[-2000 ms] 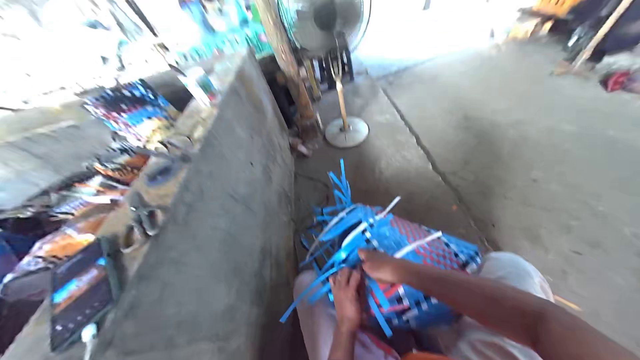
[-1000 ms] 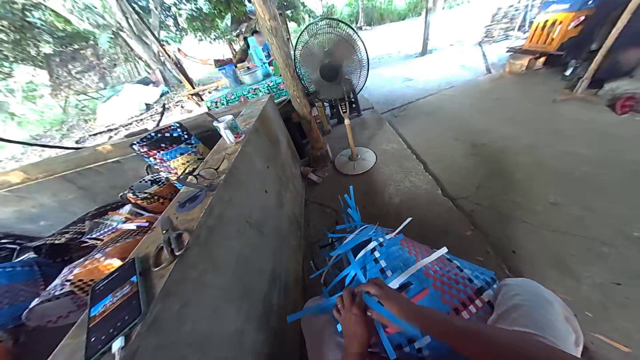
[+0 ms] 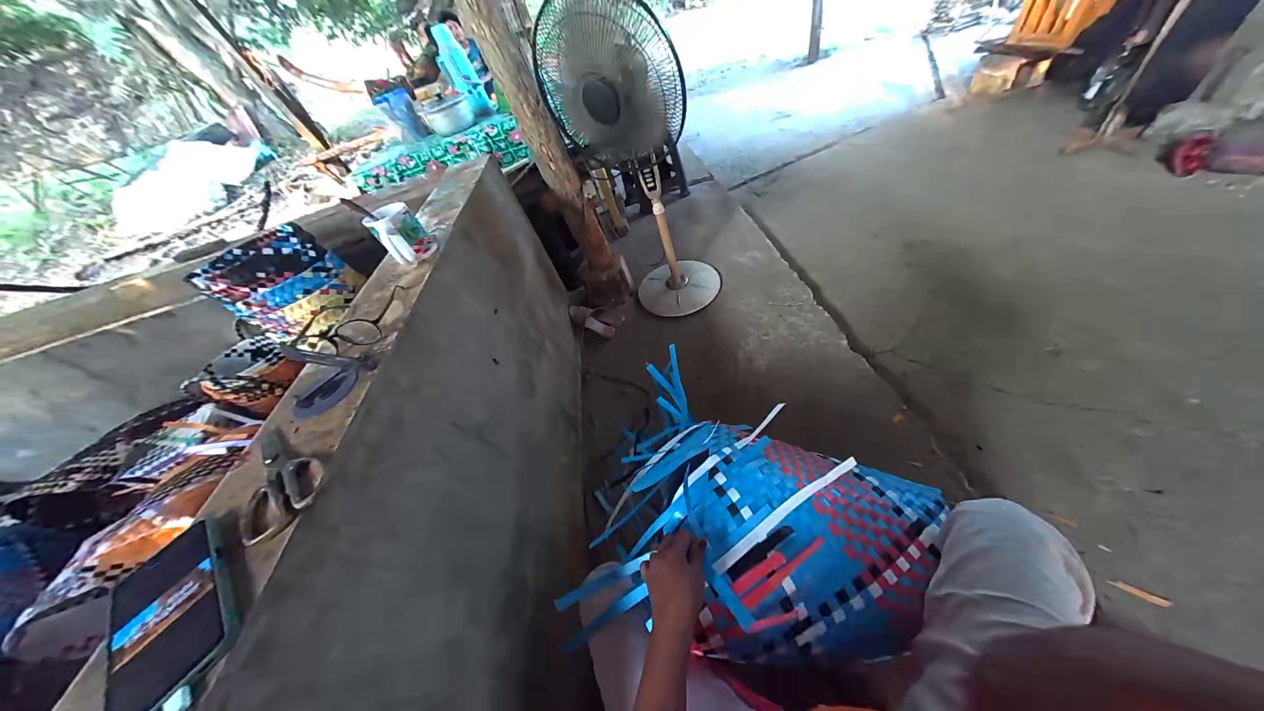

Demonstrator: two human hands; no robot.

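Note:
A woven basket of blue, red, black and white plastic strips [image 3: 839, 538] lies across the lap, with loose blue strip ends [image 3: 671, 395] fanning out at its far left edge. My left hand [image 3: 676, 578] is at that edge, its fingers closed on a blue strip. Only the blurred forearm of my right arm shows at the lower right; the hand itself is out of sight. Long white strips [image 3: 790, 513] and short red ones [image 3: 765, 583] stick out from the weave.
On the concrete ledge [image 3: 434, 395] at left lie a phone [image 3: 168, 612], scissors [image 3: 281, 484], eyeglasses [image 3: 346, 331] and a cup [image 3: 400, 232]. Woven baskets [image 3: 281, 276] are beyond it. A pedestal fan [image 3: 612, 99] stands ahead beside a wooden post [image 3: 543, 128].
My right hand, beside the left at the basket edge in both earlier frames, has moved away and left the view. The left hand stays at the edge.

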